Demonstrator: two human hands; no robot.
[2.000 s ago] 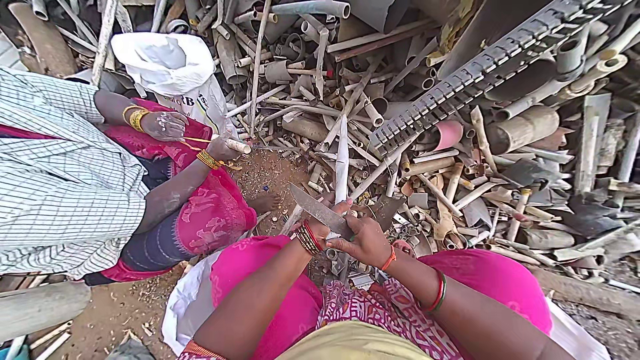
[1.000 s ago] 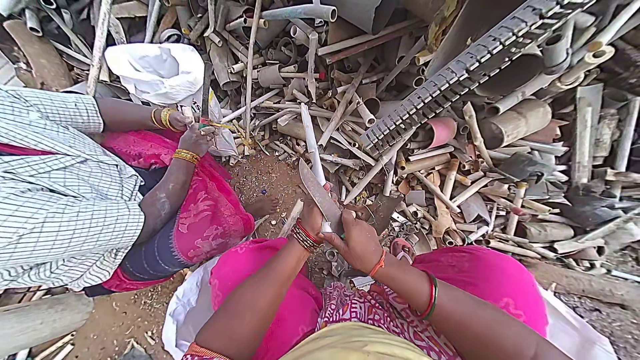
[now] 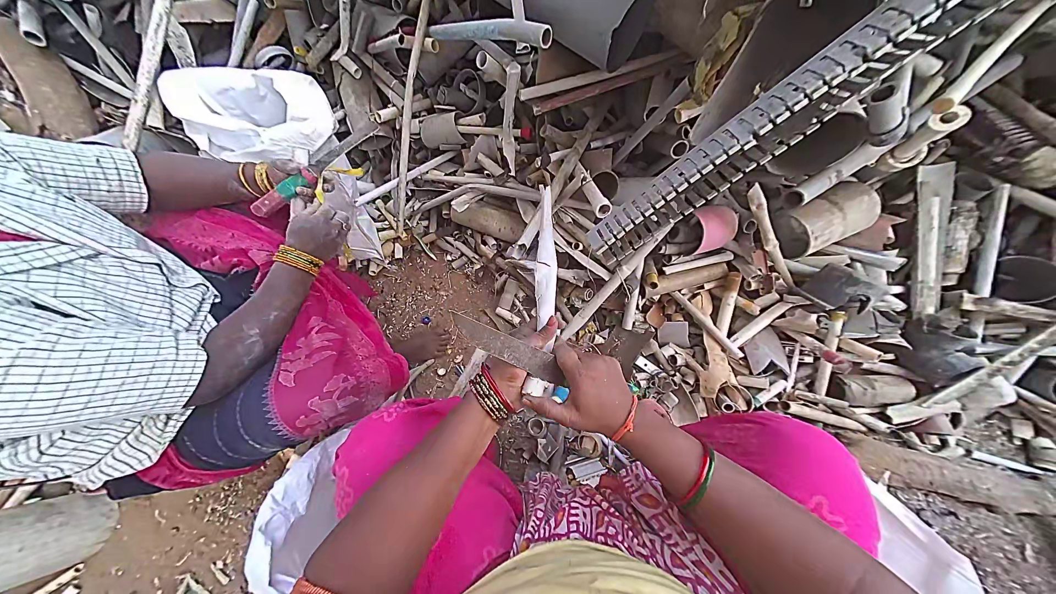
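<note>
Just above my lap my two hands meet at a long white plastic pipe piece (image 3: 545, 256) that points away from me. My left hand (image 3: 516, 367) is closed around this piece, partly hidden behind the blade. In my right hand (image 3: 590, 392) is a knife with a broad, worn metal blade (image 3: 503, 345); its tip points up and to the left, across the pipe piece. The knife's handle, with white and blue parts (image 3: 547, 390), shows between my fingers.
Scrap plastic pipes (image 3: 693, 280) are heaped ahead and to the right, with a slotted grey plastic duct (image 3: 767, 132) lying across them. At my left a co-worker in a checked shirt (image 3: 91, 322) holds a knife (image 3: 342, 144) near a white sack (image 3: 247, 111).
The knife in my right hand has tilted from steeper to flatter across the white piece since a second ago. The co-worker's hands have moved, and a green and red handle now shows there.
</note>
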